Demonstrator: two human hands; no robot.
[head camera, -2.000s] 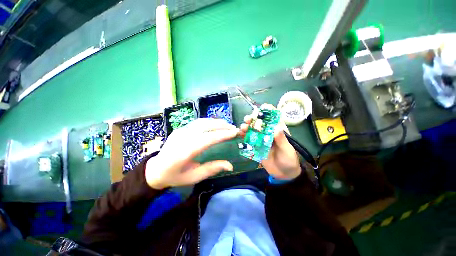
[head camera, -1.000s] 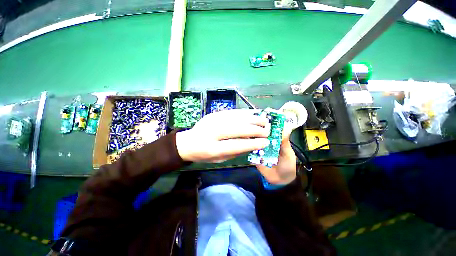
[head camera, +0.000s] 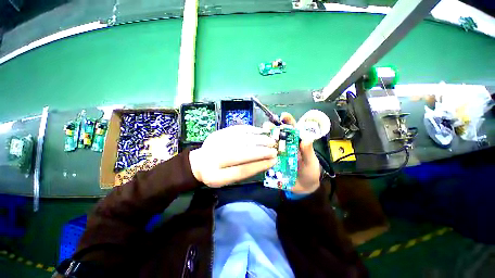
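Observation:
A green circuit board (head camera: 287, 157) is held upright in front of my chest, with a yellow part near its top. My right hand (head camera: 308, 171) grips it from the right and behind. My left hand (head camera: 236, 155) lies over its left edge, fingertips at the parts on its face; whether they pinch a part is hidden. The soldering iron (head camera: 266, 110) has its thin shaft pointing up left from behind the board; its black handle passes below my right hand.
A carton (head camera: 110, 146) of dark capacitors and black bins of green (head camera: 199, 122) and blue parts (head camera: 238, 117) lie left. A whitish tub (head camera: 315, 125), yellow sponge holder (head camera: 342, 150) and soldering station (head camera: 392, 122) stand right. Boards (head camera: 85, 133) lie far left; another (head camera: 272, 67) lies beyond.
My left hand has moved from beside the board onto its left edge and face. The board has turned more upright in my right hand. The camera view has shifted.

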